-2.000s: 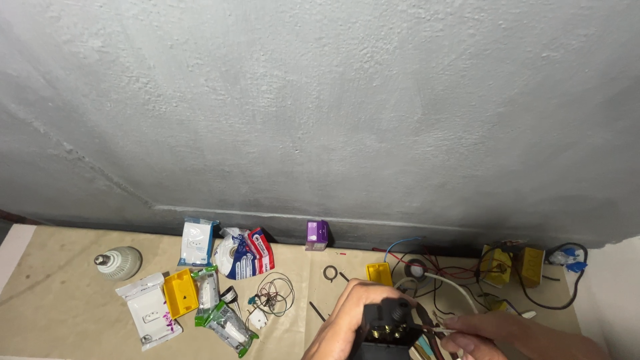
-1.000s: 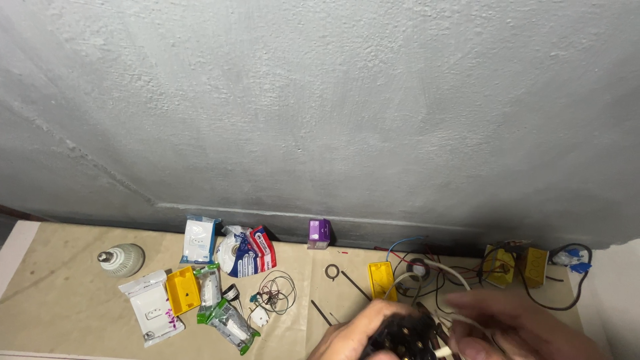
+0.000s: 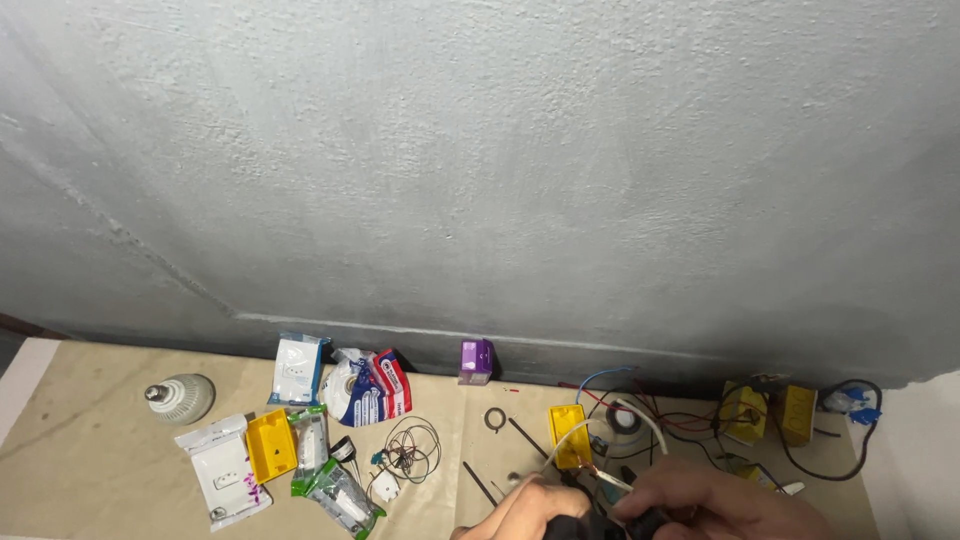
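Note:
At the bottom edge of the head view, my left hand (image 3: 536, 510) is closed round a black plastic part (image 3: 581, 527), mostly cut off by the frame. Close by on its right, my right hand (image 3: 720, 499) pinches a white cable (image 3: 613, 480) whose end shows bare copper strands (image 3: 589, 466). Dark material shows under my right fingers, too hidden to identify. Just beyond the hands lies a yellow electrical box (image 3: 570, 435), with a pale loop of cable crossing it. A round black and white item (image 3: 623, 420) is beside that box.
Tangled wires and more yellow electrical boxes (image 3: 742, 412) lie at right. Near the wall stands a purple box (image 3: 475, 362). Leftward are a light bulb (image 3: 180, 399), a packaged socket (image 3: 296, 370), a yellow box (image 3: 271, 445), green-edged packets (image 3: 345, 499) and a thin wire coil (image 3: 409, 454).
My hands were round the black part two seconds ago. The cable end with bare copper now stands out between them, and the black part sits lower, mostly out of frame.

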